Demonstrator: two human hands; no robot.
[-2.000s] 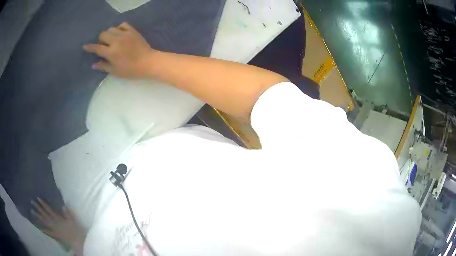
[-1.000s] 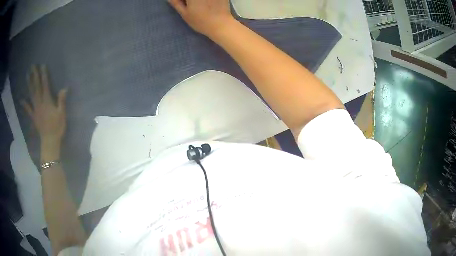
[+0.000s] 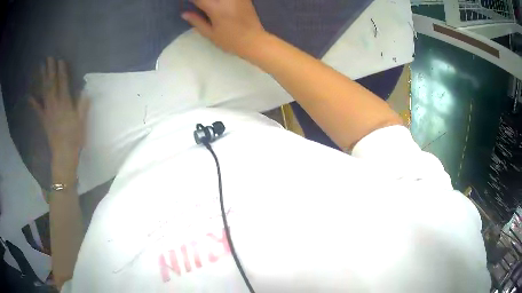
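A large dark blue-grey fabric panel (image 3: 123, 34) with curved edges lies flat on the white table covering (image 3: 123, 106). My left hand (image 3: 60, 114) lies spread and palm down on the panel's left part, slightly blurred, with its fingers apart. My right hand (image 3: 226, 23) rests at the panel's curved near edge, at the top of the view. Its fingers are spread and I see nothing held in them. The panel's far part is cut off by the top of the picture.
Dark cloth (image 3: 312, 123) and yellow-edged cardboard (image 3: 407, 94) show below the table's edge at the right. A green floor (image 3: 443, 109) and a white rack (image 3: 481, 28) are beyond. White paper pieces (image 3: 14, 200) lie at the lower left. My white T-shirt fills the lower view.
Since two seconds ago, my left hand has moved forward along the panel's left part. The view has shifted as my head moved. Both hands stay on the panel.
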